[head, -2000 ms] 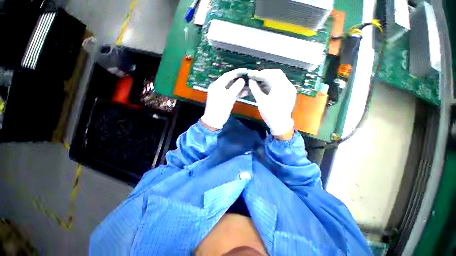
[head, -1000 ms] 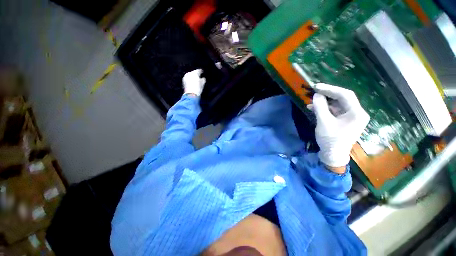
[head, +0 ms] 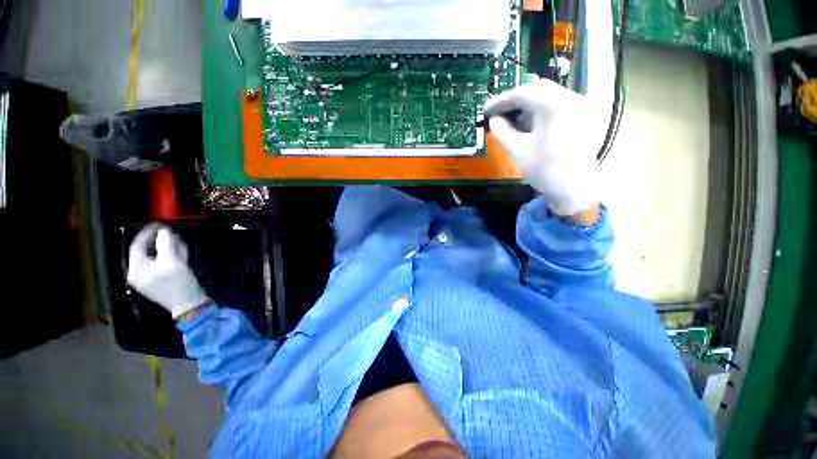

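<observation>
The green circuit board (head: 385, 112) lies in the orange fixture (head: 358, 168), with the long silver-white heatsink (head: 390, 27) across it. My right hand (head: 546, 139), in a white glove, is at the board's lower right corner with a small dark part (head: 485, 122) at its fingertips. My left hand (head: 161, 271), also gloved and slightly blurred, is over the left side of the black parts tray (head: 267, 296). Its fingers are bent and I cannot tell whether they hold anything.
Shiny metal pieces (head: 235, 197) lie in a section behind the tray, beside a red item (head: 164, 193). A thin metal piece (head: 236, 48) lies on the green surface left of the board. A black cord (head: 618, 99) runs at the right, beside the conveyor (head: 667, 215).
The view has swung back towards the board. My left hand has moved to the tray's left side. My right hand has moved from the board's lower left to its lower right corner.
</observation>
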